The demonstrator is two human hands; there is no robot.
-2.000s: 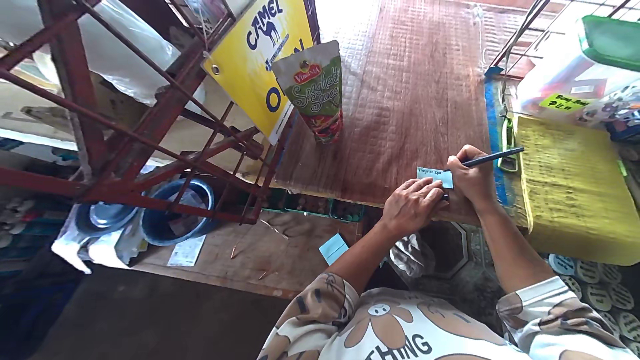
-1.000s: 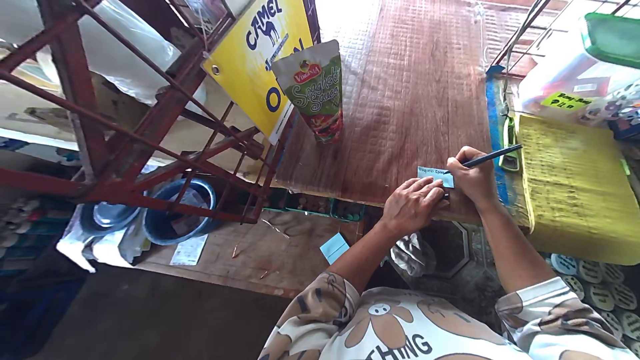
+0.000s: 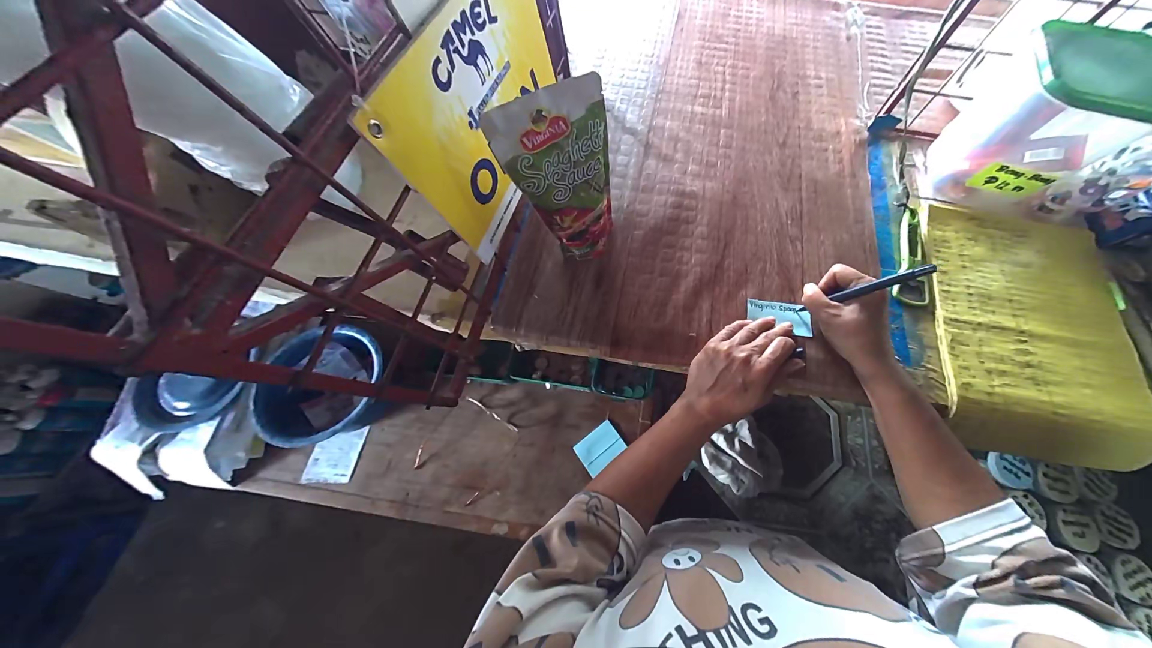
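My right hand (image 3: 850, 315) grips a dark pen (image 3: 882, 283), its tip on a small light-blue paper slip (image 3: 779, 316) that bears handwriting. Fingers of my left hand (image 3: 740, 364) press on the slip's lower edge, holding it against the wood-grain counter (image 3: 702, 180). Something dark, perhaps a pen cap, shows beside the left fingertips; whether that hand grips it is unclear. A Virginia spaghetti sauce pouch (image 3: 562, 171) stands upright on the counter, left of both hands.
A yellow Camel sign (image 3: 432, 117) hangs on a red metal grille (image 3: 243, 243) at left. Right of the counter are a yellow covered surface (image 3: 1026, 333) and a green-lidded plastic container (image 3: 1017, 144). Below lie a blue pad (image 3: 599, 448) and blue basins (image 3: 315, 387).
More handwriting shows on the slip, and my right hand has shifted very slightly along it. My left hand has stayed in place.
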